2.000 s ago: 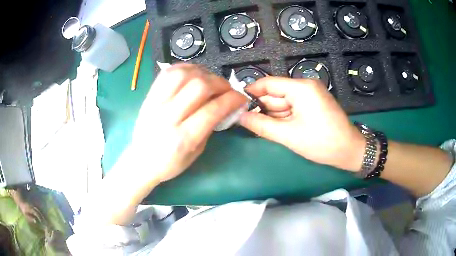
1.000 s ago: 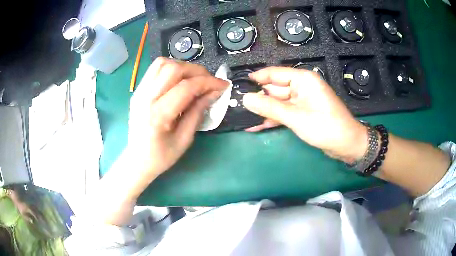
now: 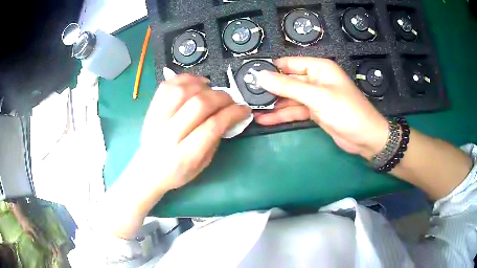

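Observation:
My right hand (image 3: 319, 99) holds a round black watch body (image 3: 254, 93) over the tray's front edge, its back facing up, with the thumb on the pale centre. My left hand (image 3: 191, 128) pinches a white crumpled wiping cloth (image 3: 238, 125) at the left rim of the watch body. The cloth touches or nearly touches the rim; the exact contact is hidden by the fingers. The black foam tray (image 3: 334, 52) behind holds several more watch bodies, backs up, one per pocket.
A translucent bottle (image 3: 107, 56) with its lid open stands left of the tray. An orange stick (image 3: 142, 63) lies between them on the green mat (image 3: 293, 162). White papers (image 3: 65, 146) are at the left. A person in yellow-green (image 3: 31, 235) shows at the lower left.
The watch body was turned on edge and mostly hidden between my hands; it now lies flatter with its back showing. My left hand moved away, then came back to it with the cloth.

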